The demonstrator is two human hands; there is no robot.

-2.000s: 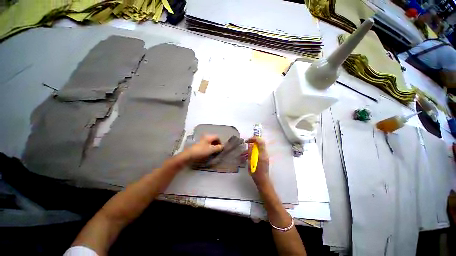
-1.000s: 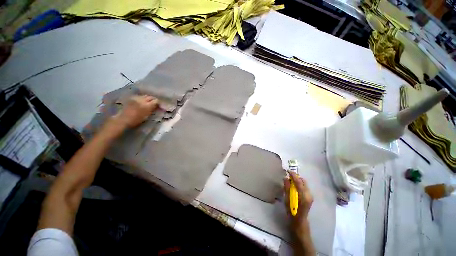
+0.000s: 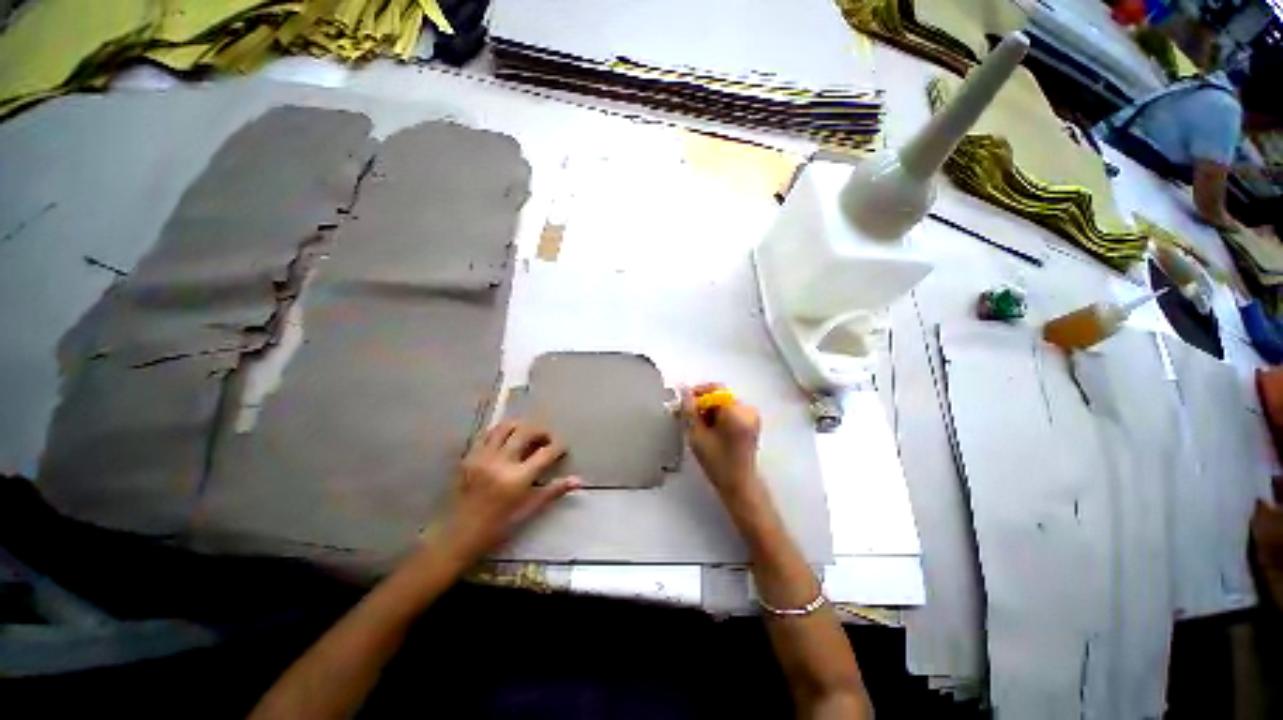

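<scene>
A grey-brown small panel (image 3: 602,419) with notched side tabs lies flat in front of me. My left hand (image 3: 509,476) rests with spread fingers at its lower left edge. My right hand (image 3: 726,433) is closed around the yellow-handled glue brush (image 3: 715,401), whose pale tip is at the panel's right edge. The laid-out panels (image 3: 408,338) overlap in two long columns to the left. The white glue pot (image 3: 830,267) with its tall grey-white cone stands to the right of the panel; its open cup faces me.
Stacked panels with dark edges (image 3: 690,96) lie at the far side. Yellow material pieces (image 3: 239,40) are far left, yellow-edged panels (image 3: 1041,190) far right. An amber bottle (image 3: 1081,326), a green object (image 3: 1002,303) and pale grey sheets (image 3: 1062,478) lie right. A person (image 3: 1182,127) is at upper right.
My left hand has moved from the laid-out columns to the small panel's left edge. The brush tip has moved onto the panel's right edge. The view has shifted back towards the right.
</scene>
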